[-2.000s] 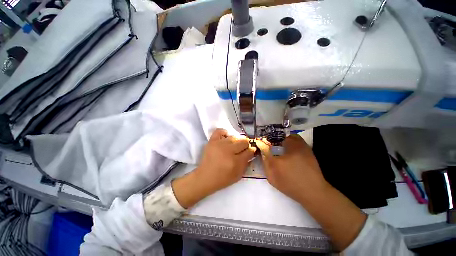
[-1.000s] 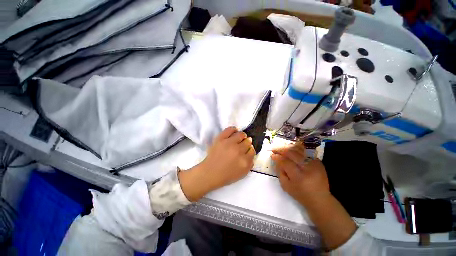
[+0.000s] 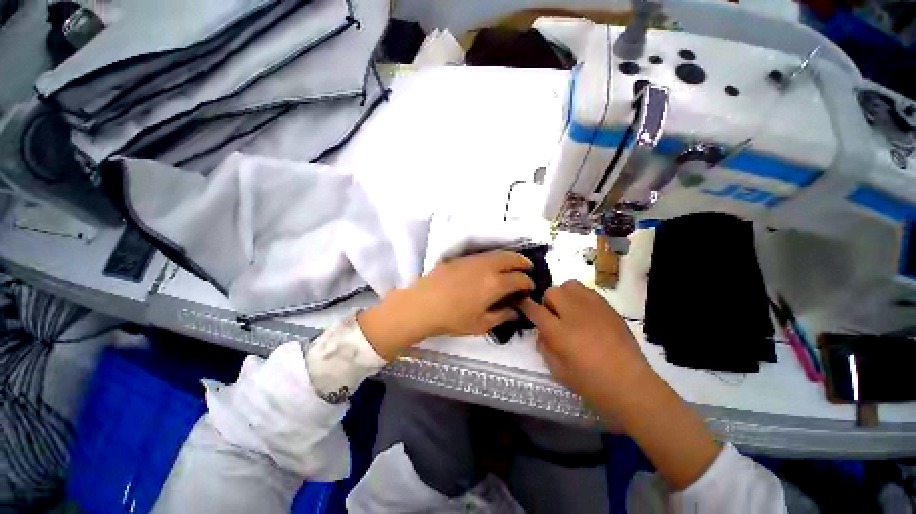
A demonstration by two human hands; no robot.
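A pale garment panel [image 3: 291,216] with dark edges spreads left of the needle, its right end under my left hand. A small black fabric piece [image 3: 538,269] lies at that end, in front of and left of the presser foot [image 3: 578,213]. My left hand [image 3: 467,293] holds the black piece and panel edge with bent fingers. My right hand [image 3: 578,326] has its thumb and forefinger pinched at the black piece's right side, touching the left fingertips. The piece is partly hidden under my fingers. The foot stands clear of the cloth.
The white sewing machine [image 3: 703,120] stands behind. A stack of black pieces [image 3: 708,291] lies right, with pens [image 3: 798,341] and a dark phone-like rectangle [image 3: 869,367] beyond. A tan block [image 3: 607,263] sits near the foot. Stacked panels [image 3: 231,70] are upper left; blue bin [image 3: 131,432] below.
The panel end and black piece have come away from the needle toward the table's front. Both hands have met at the black piece. The tan block now shows beside the foot.
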